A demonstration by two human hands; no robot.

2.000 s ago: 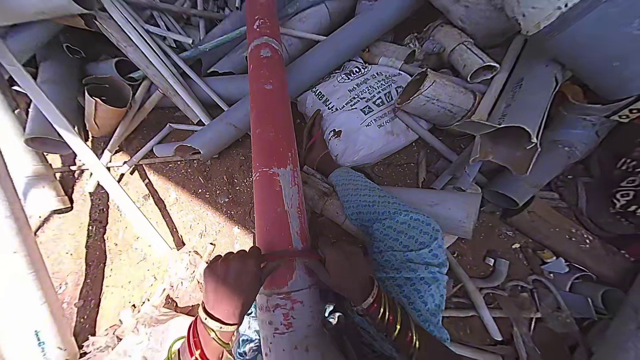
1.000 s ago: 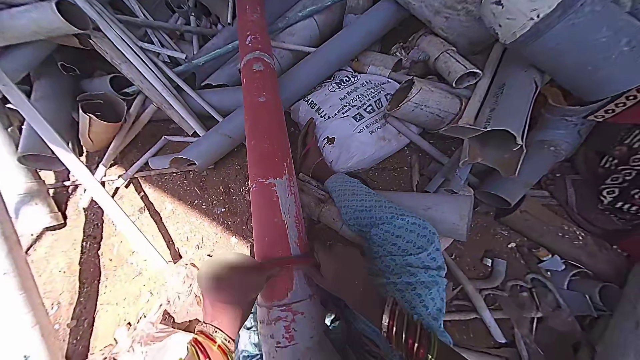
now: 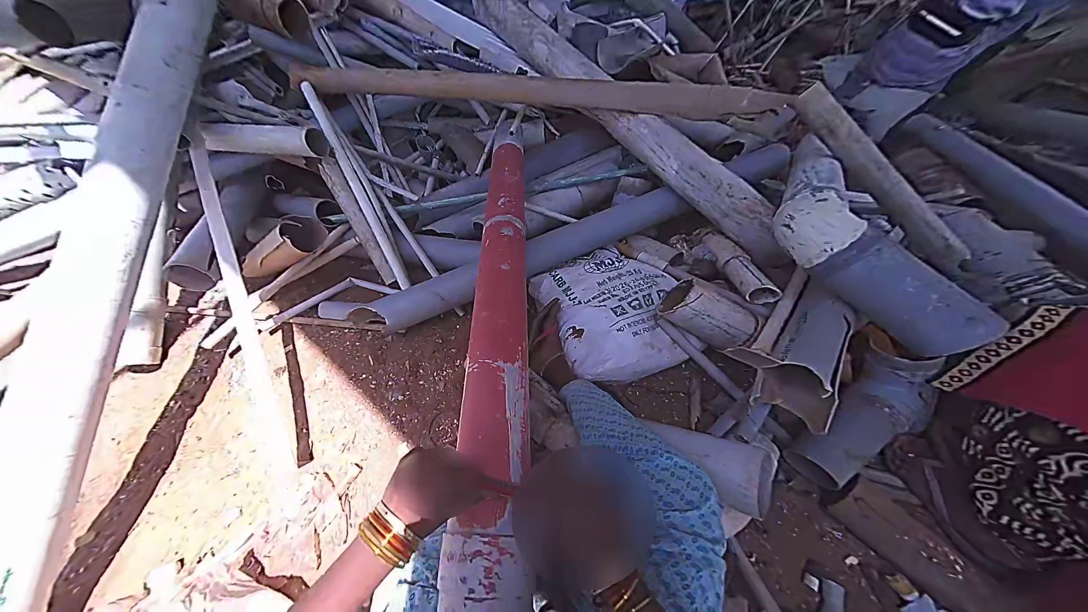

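A long red-coated pipe (image 3: 495,331) runs away from me between my knees. Its near end (image 3: 476,565) is greyish with red patches. On the pipe's left side, my left hand (image 3: 433,486) is closed on the end of a thin dark red strip (image 3: 500,487) lying across the pipe. My right hand (image 3: 586,510) is at the pipe's right side, at the strip's other end, but blur hides its fingers. Blue patterned cloth (image 3: 680,510) covers my leg beside it. Bangles circle both wrists.
Scrap pipes lie piled ahead, including a grey pipe (image 3: 578,238) passing by the red one. A printed white sack (image 3: 603,319) rests right of it. A large pale pipe (image 3: 110,221) slants at left. Patterned dark cloth (image 3: 1028,484) is at right; a person's clothed part (image 3: 926,51) shows upper right.
The view has tilted up, showing more of the pile and the red pipe's far end. Both hands stay beside the pipe's near part.
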